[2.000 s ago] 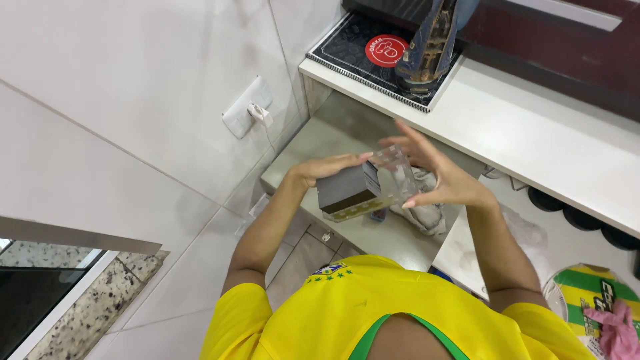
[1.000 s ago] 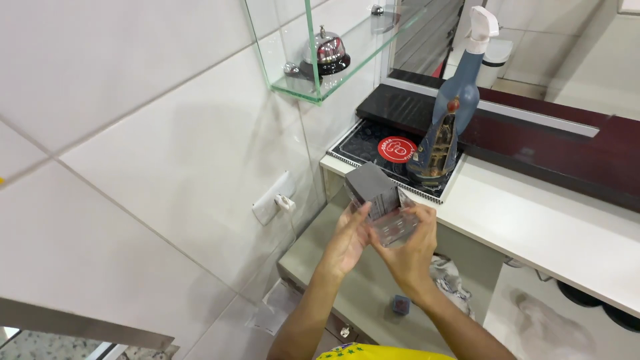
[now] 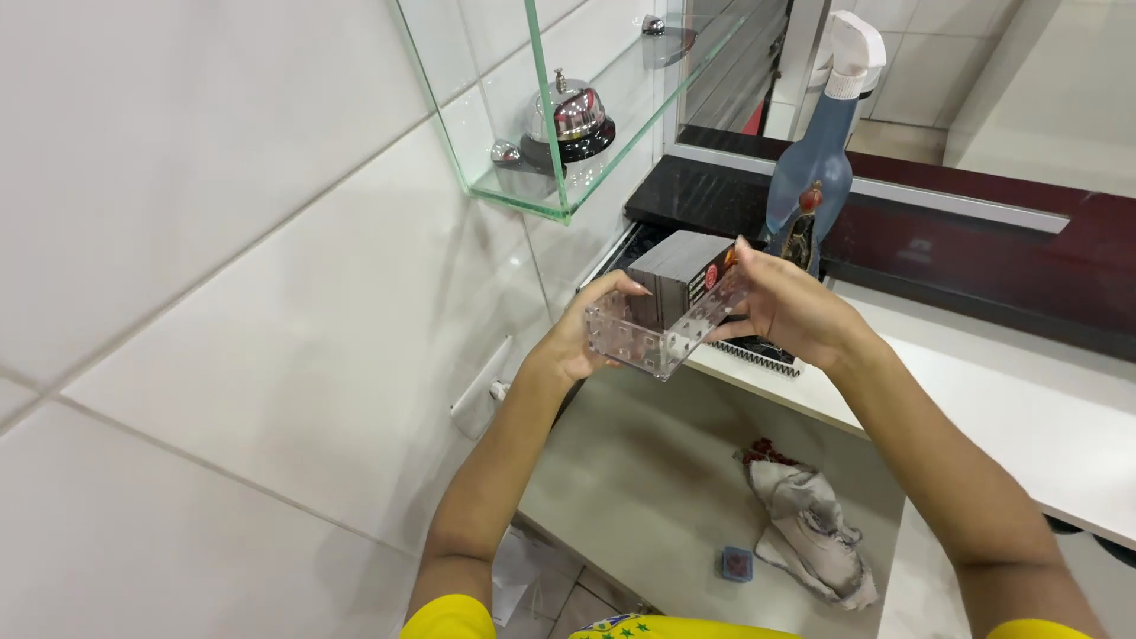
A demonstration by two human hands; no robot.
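Observation:
A thick stack of dark printed cards (image 3: 664, 282) sits partly inside a clear plastic holder (image 3: 628, 342) with square cutouts. My left hand (image 3: 581, 330) grips the holder's left end, its thumb against the cards. On the other side my right hand (image 3: 790, 306) holds the holder's right wall, fingertips near the top corner of the stack. Both hands are raised over the front edge of the white counter, before a spiral-bound black item (image 3: 768, 353) that they partly hide.
A blue spray bottle (image 3: 812, 164) and a small dark figurine (image 3: 799, 235) stand behind my right hand. A glass shelf (image 3: 568, 209) with a desk bell (image 3: 572, 120) juts out at upper left. Below, a shelf (image 3: 639, 497) bears a crumpled cloth (image 3: 812, 532) and a small blue box (image 3: 737, 564).
The cards and holder, lower over the shelf two seconds ago, are now raised at the counter's edge. My hands have moved apart since one second ago, to either side of the holder. The view has shifted.

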